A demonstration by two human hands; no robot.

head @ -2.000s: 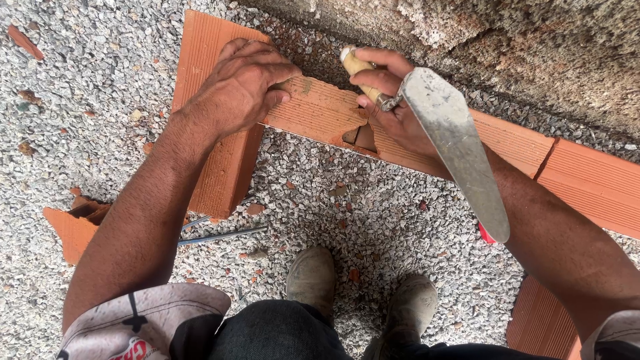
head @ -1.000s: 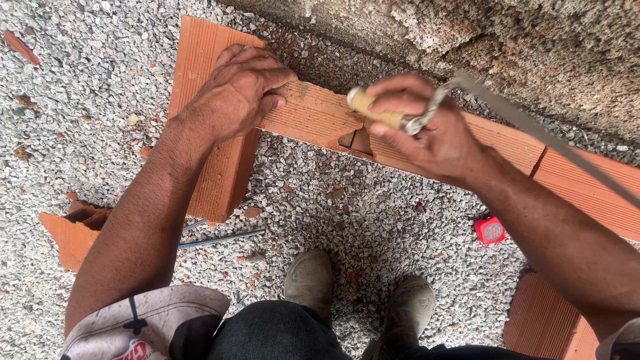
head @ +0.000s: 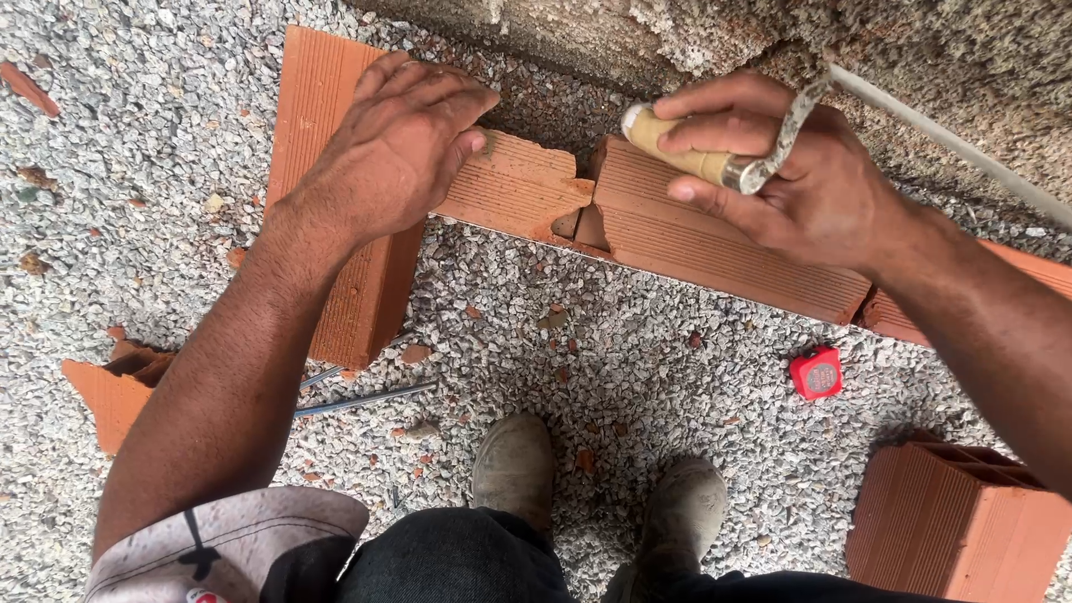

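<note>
My left hand [head: 402,151] lies over a ribbed hollow clay brick [head: 322,109] set crosswise, where it meets a broken-edged brick piece [head: 515,184] in the row along the wall. My right hand [head: 779,159] is closed round the handle of a trowel [head: 682,146], held over the neighbouring brick [head: 729,243]. The handle's butt points left, and the blade [head: 946,138] is seen nearly edge-on to the right. Between the broken piece and that brick is a jagged, chipped joint. Part of the crosswise brick is hidden under my left hand.
A rough wall base [head: 586,38] runs behind the row. On the gravel [head: 502,335] lie a red tape measure [head: 815,373], thin metal rods [head: 368,399], a broken brick piece [head: 117,402] and a hollow brick [head: 913,519]. My boots [head: 515,465] stand in front.
The trowel has turned from blade face showing to nearly edge-on, its blade swinging up and right. My right hand has moved right along the row, and the tape measure has come into full view. The left hand stays put.
</note>
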